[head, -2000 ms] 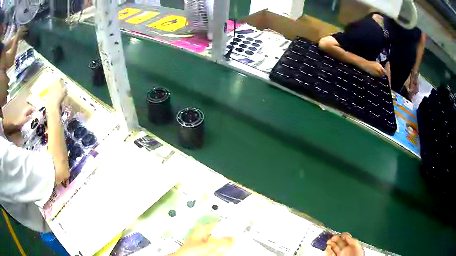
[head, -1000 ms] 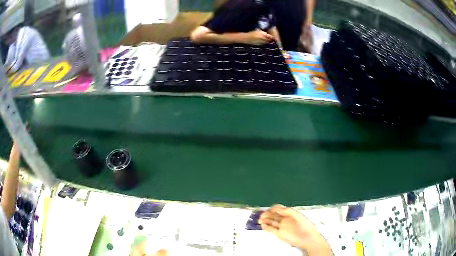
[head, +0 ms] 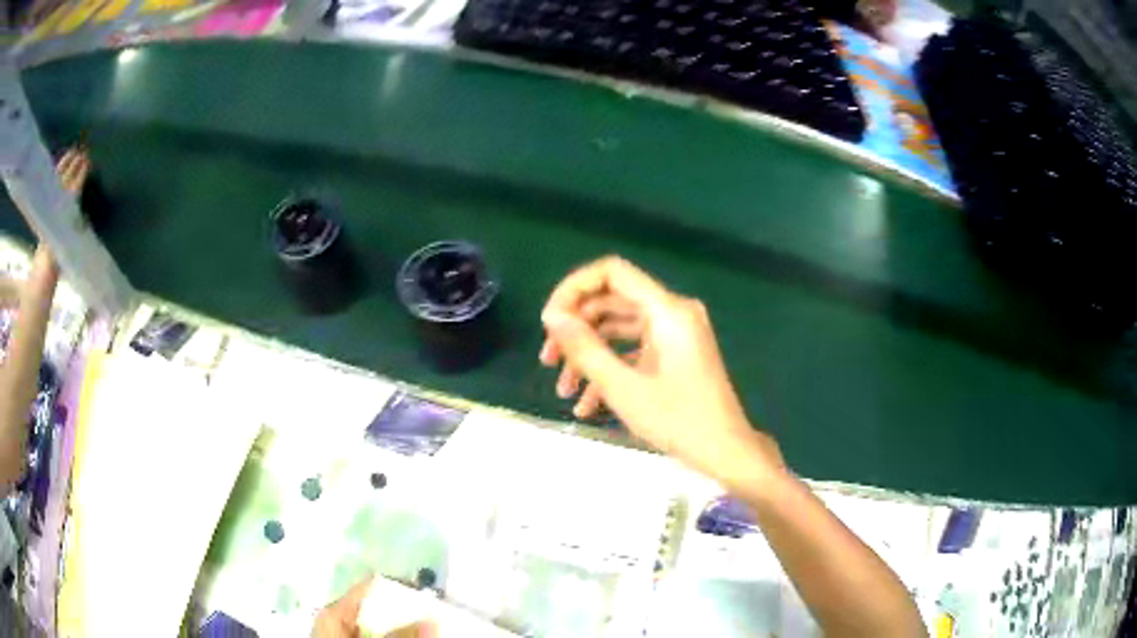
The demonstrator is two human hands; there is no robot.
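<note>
Two black cylindrical housings stand upright on the green belt; the nearer one (head: 449, 299) is just left of my right hand, the other (head: 312, 249) is farther left. My right hand (head: 630, 355) is over the belt with curled fingers, not touching the housing. Whether its fingertips pinch something tiny cannot be told. My left hand (head: 374, 611) is cut off by the bottom edge and holds a white, glare-lit sheet piece (head: 405, 611).
A pale sheet stack (head: 150, 486) lies at the left of the side table. Dark dots (head: 312, 489) dot the table. A metal post (head: 56, 187) and another person's arm (head: 31, 337) are at left. Black trays (head: 698, 50) lie across the belt (head: 798, 287), more stacked at right.
My right hand has moved up from the table edge to over the belt. The housings appear nearer and farther right as the view shifts. The white piece now shows in my left hand.
</note>
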